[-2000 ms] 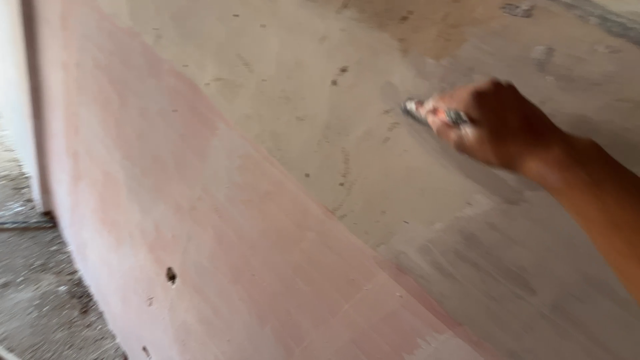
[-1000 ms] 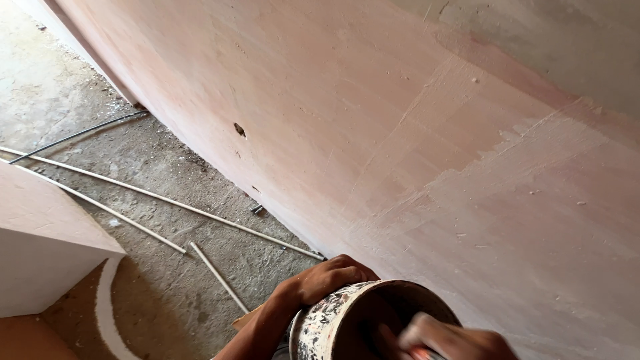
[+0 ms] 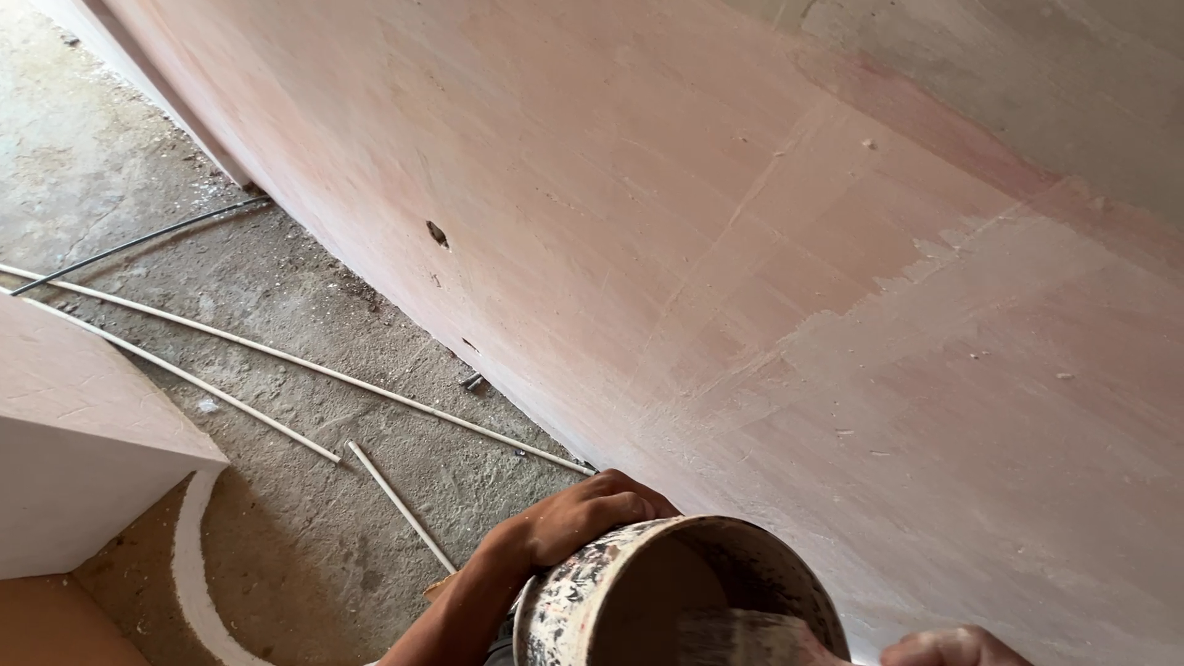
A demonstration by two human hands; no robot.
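Note:
A round bucket [image 3: 573, 592], spattered with dried paint or plaster, is tilted at the bottom of the view, its mouth toward the camera. My left hand [image 3: 592, 518] grips its far side, beside the wall. My right hand [image 3: 953, 647] is cut off by the lower edge, right of the bucket, by the end of a tool [image 3: 749, 638] whose broad, blurred, smeared part lies in the bucket's mouth. Whether this is a brush or a scraper I cannot tell. Behind the bucket rises the pinkish wall [image 3: 601, 231], with a grey coated area [image 3: 1045, 74] at upper right.
Thin pale pipes [image 3: 240, 351] and a dark rod [image 3: 139, 242] lie on the rough concrete floor [image 3: 370, 499]. A pale block-like structure [image 3: 83, 444] juts in at left, near a curved white strip [image 3: 192, 573]. The wall has a small hole [image 3: 437, 234].
Two seconds ago a hand with a tool was up at the grey part of the wall. The view has since swung down to the bucket. My right hand has moved out from the bucket's mouth to its right.

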